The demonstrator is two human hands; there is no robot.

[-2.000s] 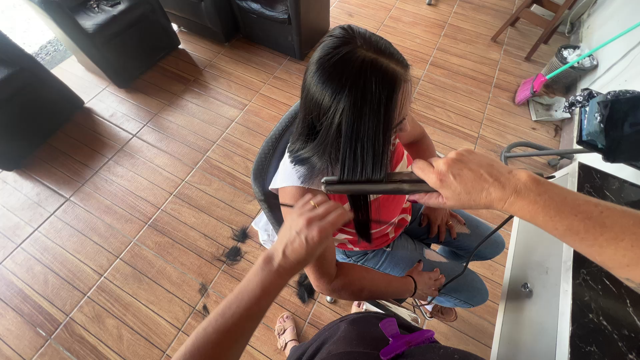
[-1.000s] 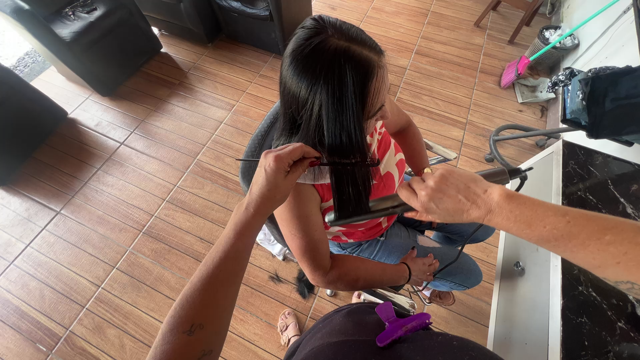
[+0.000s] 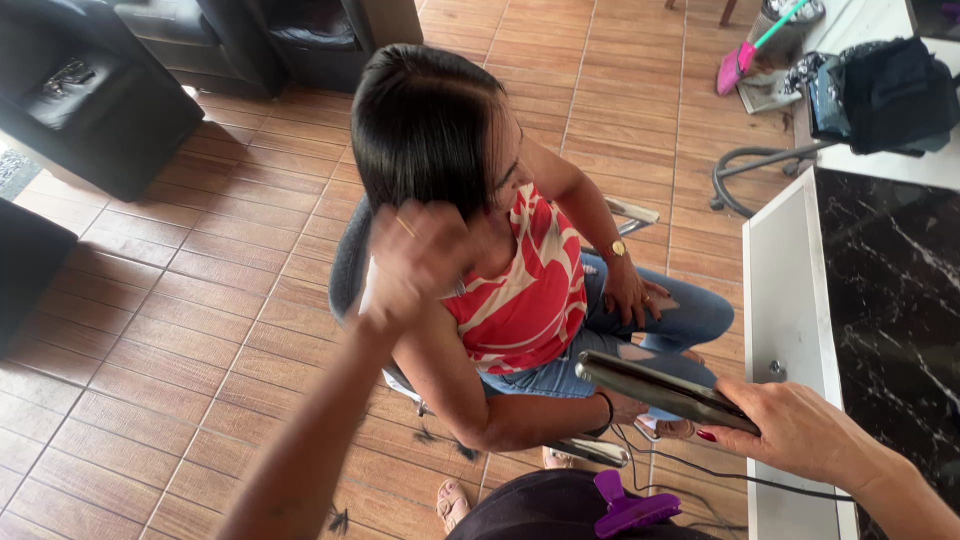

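A person with straight dark hair (image 3: 420, 127) sits in a salon chair (image 3: 349, 259), wearing a red and white top (image 3: 529, 285) and jeans. My left hand (image 3: 424, 255), blurred, is at the lower ends of the hair beside the neck; whether it holds the comb seen earlier cannot be told. In my right hand (image 3: 787, 427) is a dark hair straightener (image 3: 664, 390), above the seated person's lap and away from the hair. Its cord hangs below. A purple hair clip (image 3: 634, 506) is attached to my dark clothing at the bottom.
At the right stands a white cabinet (image 3: 787, 337) with a black marble-patterned top (image 3: 892, 300). Dark cloths (image 3: 892, 97) lie behind it, near a pink broom (image 3: 735, 67) and a dustpan (image 3: 757, 96). Black armchairs (image 3: 112, 112) are at upper left. Cut hair (image 3: 465, 451) lies on the tiled floor.
The straightener was at the hair; my right hand has moved it down and right, away from it. My left hand held a comb at the hair one second ago. The hair now hangs released from the straightener.
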